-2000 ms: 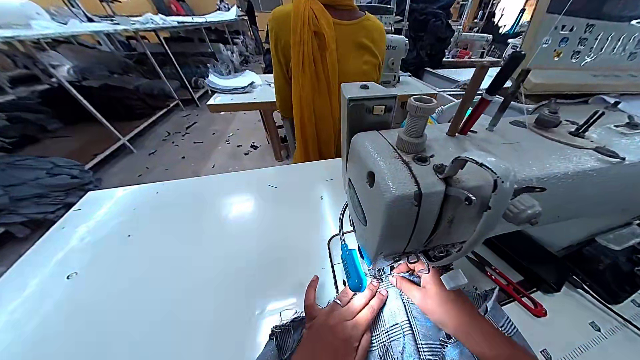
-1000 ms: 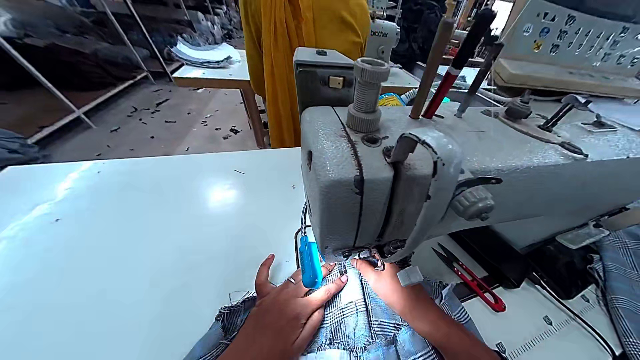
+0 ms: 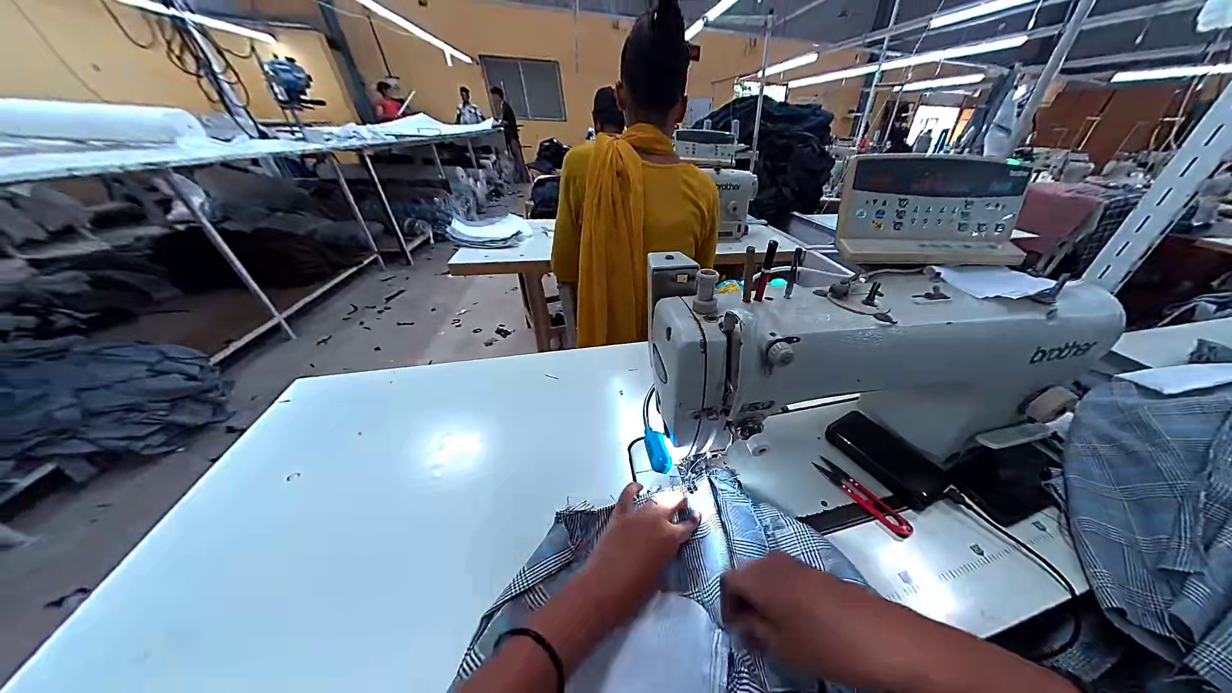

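Note:
A Brother sewing machine (image 3: 866,337) stands on the white table, its lit needle area over plaid grey-blue fabric (image 3: 717,525). My left hand (image 3: 647,525) rests on the fabric just below and left of the needle area, fingers bent on the cloth. Lower right, my right hand (image 3: 770,597) is blurred over the fabric's seam; whether its fingers pinch the cloth is unclear. A blue lamp (image 3: 658,450) shines beside the needle. Red-handled thread snips (image 3: 871,502) lie to the right of the needle area, near a black phone-like object (image 3: 885,457).
More plaid fabric (image 3: 1145,491) hangs over the table's right side. A cable (image 3: 1020,544) runs along the table's right part. Ahead, a person in yellow (image 3: 635,212) sits at another table (image 3: 496,258). Shelves of folded cloth (image 3: 106,385) stand at left.
My right hand has moved back from the needle area, down over the fabric. The left hand stays on the cloth near the needle. The view has tilted up and widened.

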